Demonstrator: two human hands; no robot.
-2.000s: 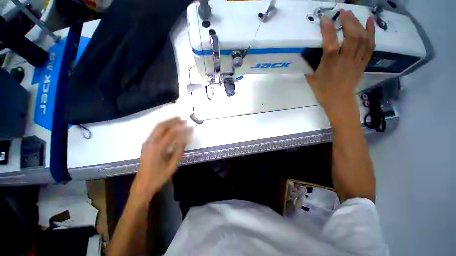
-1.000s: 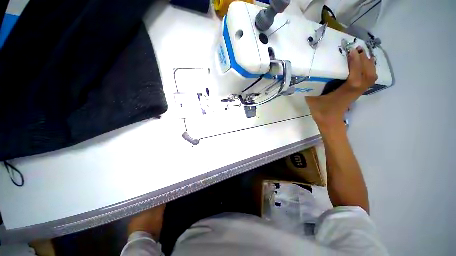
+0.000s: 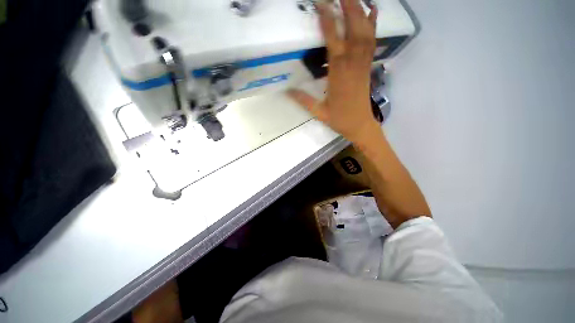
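Observation:
The white sewing machine head point(image 3: 265, 44) with a blue stripe runs across the top of the view, slightly blurred. My right hand point(image 3: 347, 76) is at the right part of the head, fingers spread over its top edge and the dark control panel; it holds nothing that I can see. The needle and presser foot area point(image 3: 176, 123) is lit at the left end of the head. My left hand is hidden under the table edge; only part of the forearm point(image 3: 157, 306) shows at the bottom.
A large dark garment point(image 3: 57, 151) lies on the white table point(image 3: 208, 202) at the left. The table's front edge runs diagonally. Below it stands an open cardboard box point(image 3: 353, 233) with white scraps. A white wall point(image 3: 492, 126) is at the right. Dark looped handles show partly behind my right wrist.
The view has turned and shifted, so the machine sits further left. My left hand has gone from above the table to below its edge. My right hand's fingers are more spread on the head.

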